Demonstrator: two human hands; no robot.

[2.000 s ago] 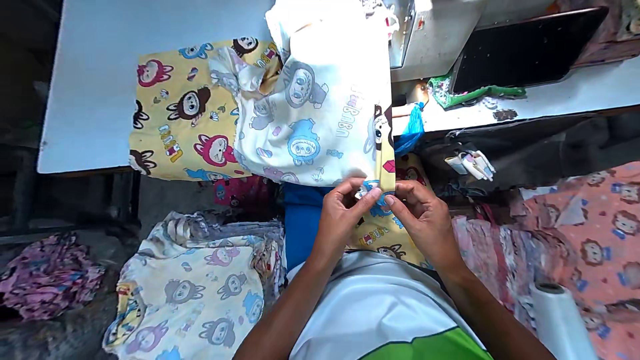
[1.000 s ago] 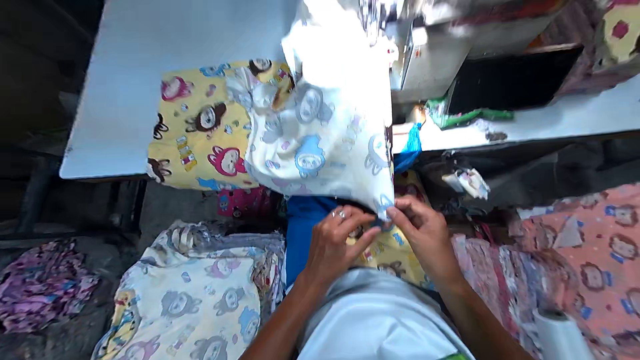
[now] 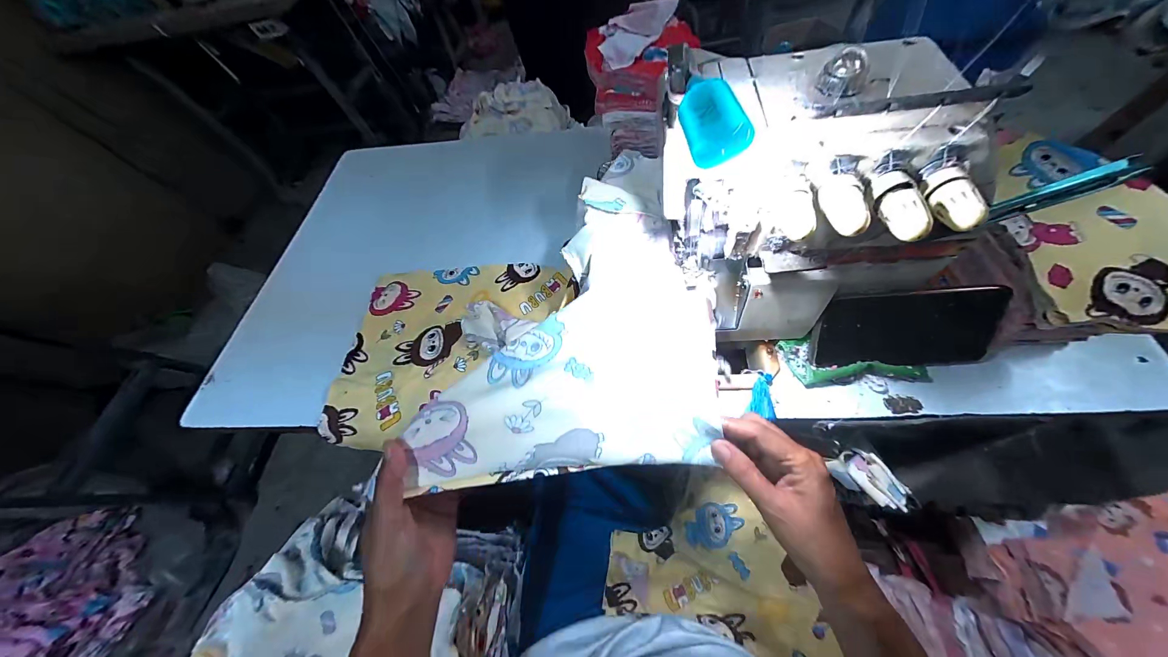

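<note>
White fabric printed with cartoon figures [image 3: 547,392] stretches between my hands along the table's front edge and runs up to the needle area of a sewing machine [image 3: 785,292]. My left hand [image 3: 406,529] grips its lower left corner, thumb on top. My right hand [image 3: 785,484] pinches its right edge between thumb and forefinger, just below the machine. Under the white piece, to the left, lies yellow printed fabric [image 3: 411,347] on the pale table [image 3: 301,246]. Glare from the machine's lamp hides the cloth's upper right part.
A dark smartphone [image 3: 912,326] rests against the machine's base, with green material [image 3: 858,372] beneath it. Four-thread spool-like fittings are avoided here; white cloth stacks [image 3: 301,584] stand low at left, pink printed fabric [image 3: 1086,575] at right. Yellow fabric [image 3: 730,547] lies across my lap.
My hands were close together at the cloth's lower right corner; now the left hand has moved left and they hold the white fabric spread apart. The view has tilted up, showing more of the machine.
</note>
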